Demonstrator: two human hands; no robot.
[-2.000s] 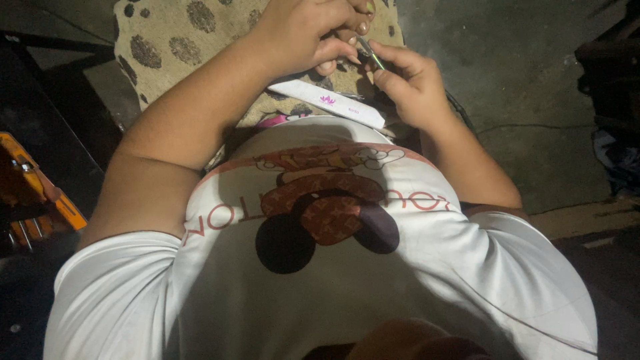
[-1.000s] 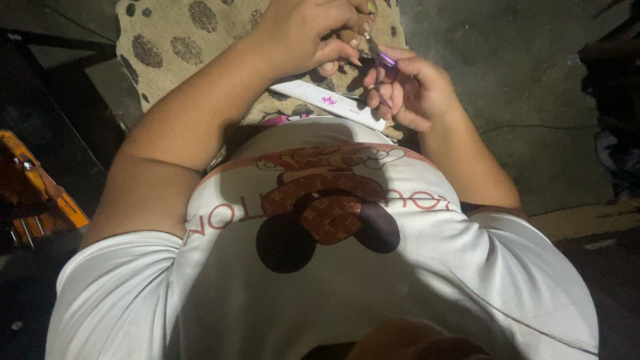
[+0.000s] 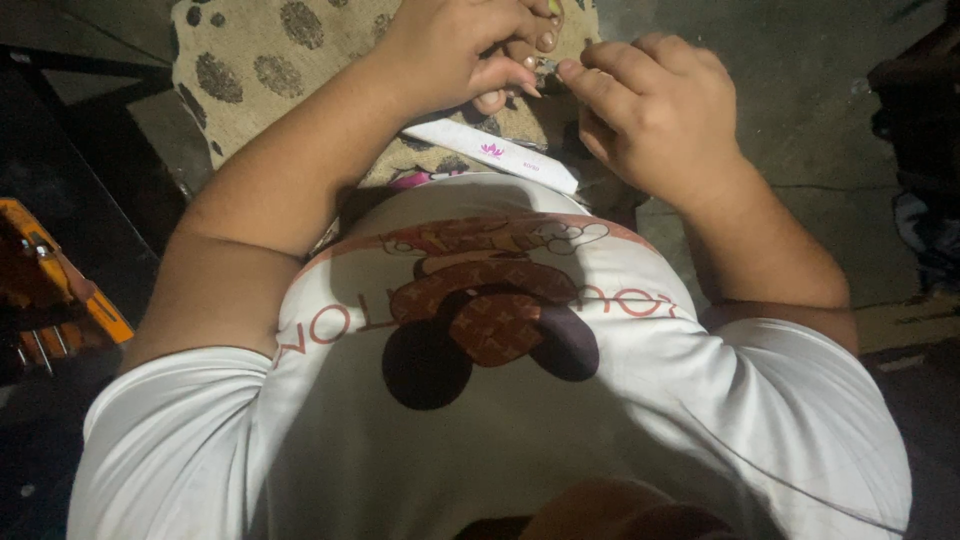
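Observation:
At the top, my left hand (image 3: 480, 52) rests over another person's foot, its thumb and fingers around the toes (image 3: 547, 39). Light polish or yellow-green colour shows on a toenail at the upper edge. My right hand (image 3: 652, 112) is bent beside the toes, thumb and forefinger pinched on a small metal tool (image 3: 550, 67), whose tip reaches the toes; most of it is hidden by the fingers. Below the hands a white nail file (image 3: 495, 154) with a pink flower print lies slanted on the spotted cloth (image 3: 277, 75). A thin metal implement lies partly hidden along its upper edge.
The spotted cloth covers a support in front of my white printed shirt (image 3: 337, 420). An orange holder or case (image 3: 97, 307) with metal tools stands at the far left, beside a dark frame (image 3: 75, 142). Dark items are at the right edge.
My right hand has turned so its back faces up. The purple-handled tool seen in it one second ago no longer shows. My left hand stays on the foot.

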